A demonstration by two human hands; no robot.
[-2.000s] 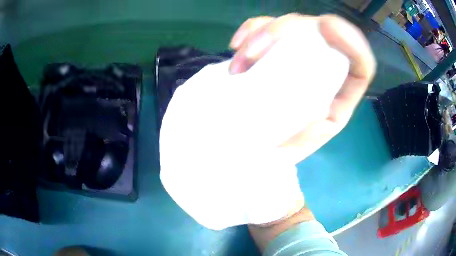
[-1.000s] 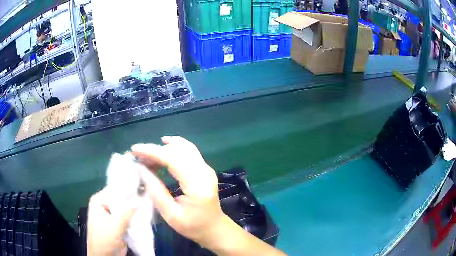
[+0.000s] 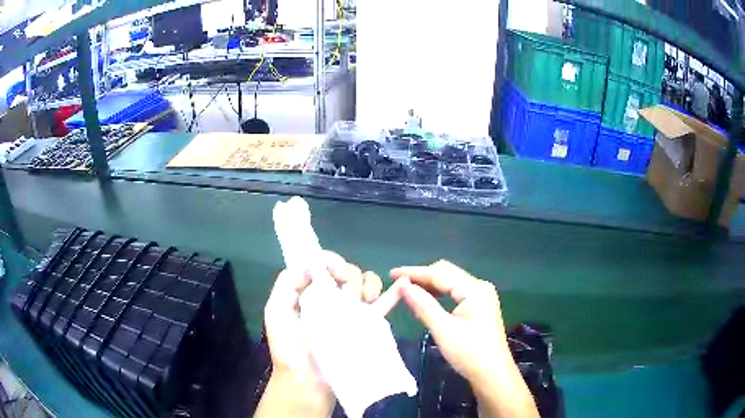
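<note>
A limp white work glove [image 3: 351, 343] lies across my left hand in front of me, with one part pointing up and away. My left hand [image 3: 286, 326] is bare and holds the glove from the left and below. My right hand [image 3: 470, 322] is bare; its thumb and forefinger pinch a narrow end of the glove. Shiny black blister trays [image 3: 531, 359] lie on the bench below my hands, partly hidden by them. A stack of black blister trays [image 3: 122, 318] with ribbed sides stands at the left.
Across the dark green conveyor belt [image 3: 204, 208] are a cardboard sheet [image 3: 245, 153] and a clear compartment tray [image 3: 408, 163] holding black parts. An open cardboard carton [image 3: 694, 171] is at the far right. Green and blue crates [image 3: 555, 98] stand behind. A green upright [image 3: 94, 114] stands left.
The view has turned left and lifted, bringing the whole tray stack into view. The glove, earlier bunched between my hands, is now spread longer, with my right hand pinching its end.
</note>
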